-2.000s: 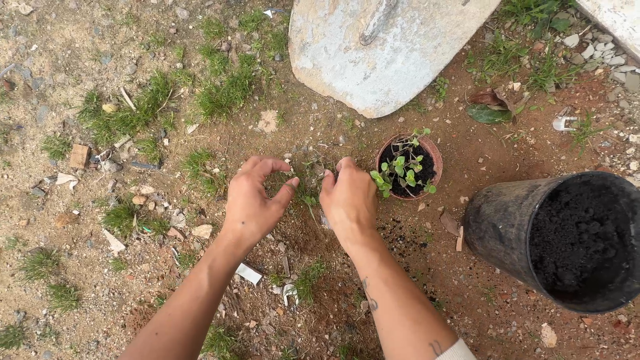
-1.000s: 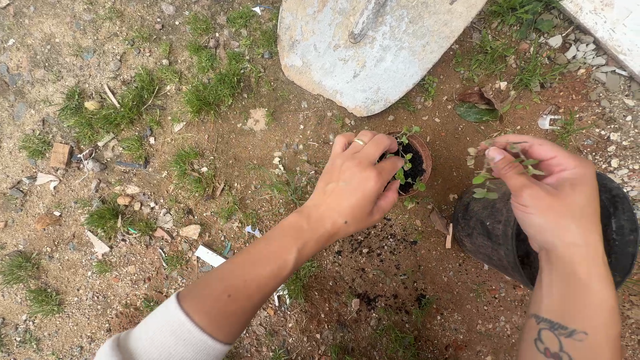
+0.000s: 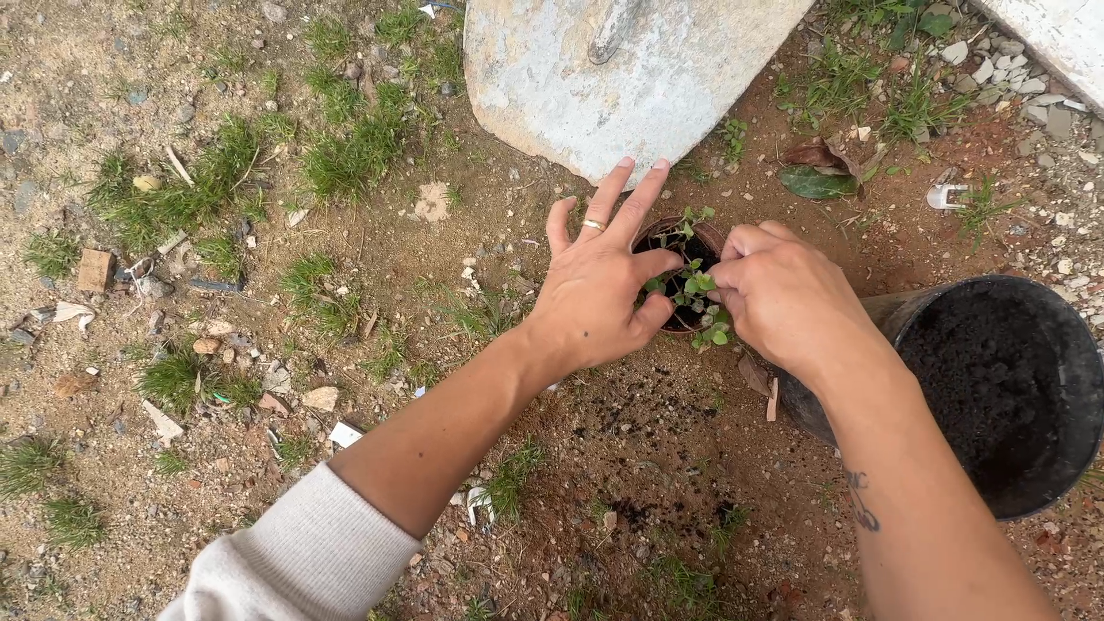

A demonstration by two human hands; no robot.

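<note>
A small round terracotta-coloured pot (image 3: 681, 226) with dark soil stands on the ground between my hands. Thin stems with small green leaves (image 3: 693, 280) rise from it and hang over its near rim. My left hand (image 3: 604, 272) reaches over the pot's left side, thumb and index finger among the stems, the other fingers spread. At the right rim, my right hand (image 3: 780, 289) pinches a leafy stem between thumb and fingers; the fingertips partly hide it. Right of the pot, a large black bucket (image 3: 910, 319) of dark soil leans or lies tilted, partly behind my right forearm.
A weathered metal shovel blade (image 3: 552, 95) lies just beyond the pot. A pale slab (image 3: 1052, 39) edges the upper right corner, beside loose stones (image 3: 992, 69). Grass tufts (image 3: 354, 155), a wood block (image 3: 95, 270) and debris dot the sandy ground. Dark soil crumbs lie below the pot.
My right hand has come from above the bucket, where it held a leafy sprig, to the pot's right side. My left hand's fingers have spread from their earlier curled pose over the pot.
</note>
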